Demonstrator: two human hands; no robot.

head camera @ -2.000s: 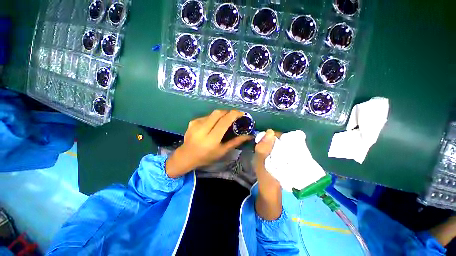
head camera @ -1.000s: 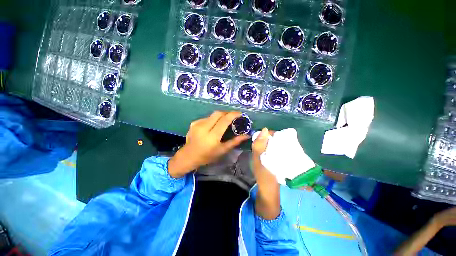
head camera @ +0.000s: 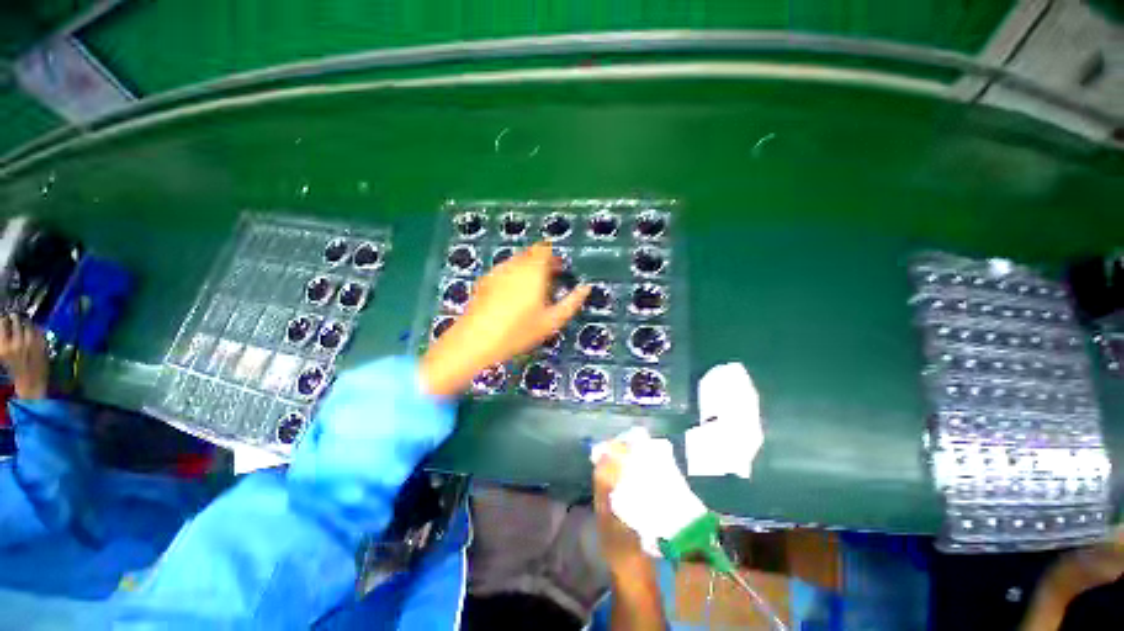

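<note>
The full clear blister tray holds dark round lens units; an upper pocket right of my fingertips looks empty. My left hand reaches over the tray's middle, thumb and forefinger around a dark lens unit. Blur hides whether it is gripped or sits in a pocket. My right hand, near the bench's front edge, holds the green air gun with a white wipe around it.
A part-filled blister tray lies left. A folded spare wipe lies right of the full tray. A small-part tray is far right. A metal rail runs behind. Other people's hands show at the far left and lower right.
My left hand has moved from the bench's front edge, where it held a lens unit, up over the full tray. The view has tilted up. My right hand still holds the gun and wipe.
</note>
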